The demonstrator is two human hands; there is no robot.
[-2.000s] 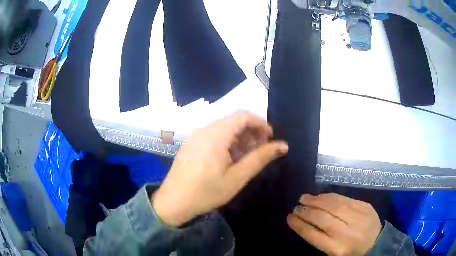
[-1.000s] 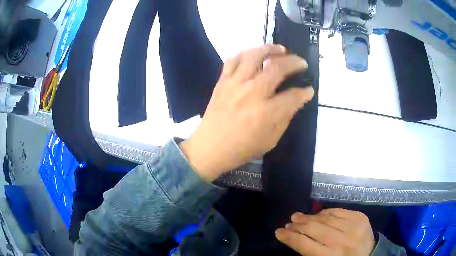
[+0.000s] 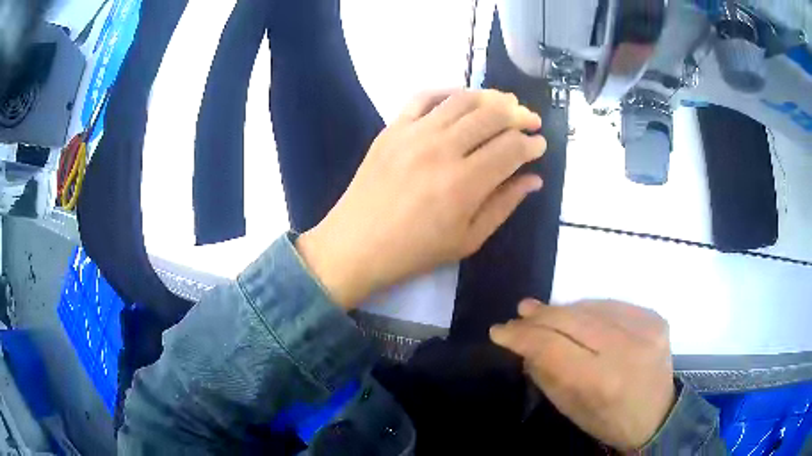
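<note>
A long black fabric strip (image 3: 507, 236) runs from under the presser foot (image 3: 559, 93) down over the table's front edge. My left hand (image 3: 436, 183) lies on the strip just in front of the needle area, fingertips on the fabric, not closed around it. My right hand (image 3: 592, 361) is at the table's front edge, thumb and fingers pinching the strip's right edge. The white machine head (image 3: 534, 36) stands above the strip. The larger black work (image 3: 445, 392) hangs toward my lap, its outline hard to make out.
Black cut pieces (image 3: 223, 169) lie left of the needle, one long piece (image 3: 116, 196) hanging over the edge. A blue-grey cylinder (image 3: 647, 147) hangs right of the needle. A black rectangle (image 3: 743, 191) lies far right. Orange-yellow scissor loops (image 3: 71, 174) are at the left. Blue plastic (image 3: 93, 329) is below.
My left hand has moved up along the strip toward the needle and flattened. My right hand has moved up to the table edge. The view has shifted, with more of the machine head showing.
</note>
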